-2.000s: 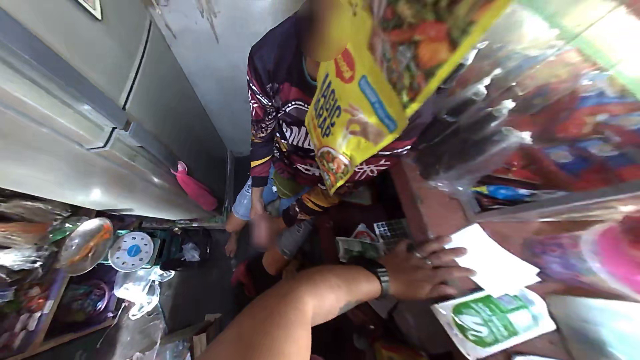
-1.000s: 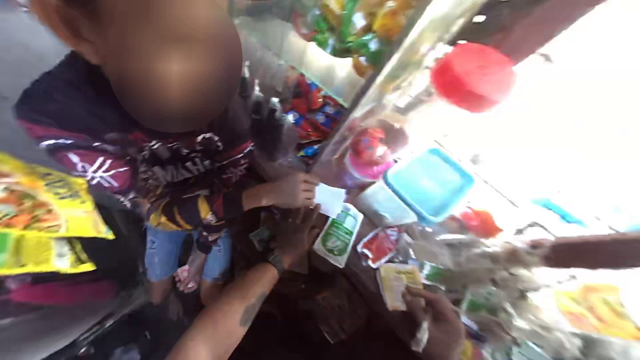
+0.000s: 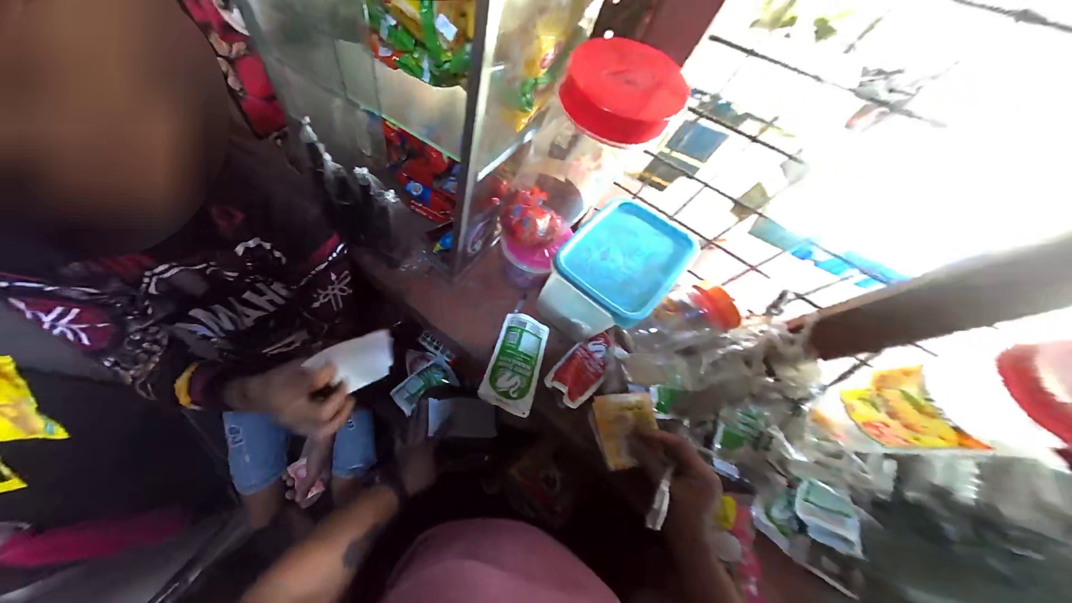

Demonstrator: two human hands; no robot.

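Observation:
My right hand (image 3: 682,477) grips a small yellow sachet (image 3: 621,427) at its edge, above the right part of the brown counter; a thin whitish strip hangs below the fingers. My left hand (image 3: 416,456) reaches into shadow beside a grey flat piece (image 3: 461,417); its fingers are too dark to read. A green and white packet (image 3: 514,364) lies on the counter, with a red packet (image 3: 580,368) right of it. Another green and white packet (image 3: 425,382) rests nearer my left hand. At the left, another person's hand (image 3: 301,400) holds a white paper (image 3: 358,360).
A blue-lidded container (image 3: 626,258), a red-lidded clear jar (image 3: 624,92) and a glass display case (image 3: 477,126) of snacks stand behind the packets. Hanging plastic bags (image 3: 737,368) and a wire grille (image 3: 754,176) border the right. The person sits or stands close at left.
The other person's hand has moved left with the white paper, away from the green and white packet. My left hand has moved off the counter spot beside that packet. The view has swung toward the grille.

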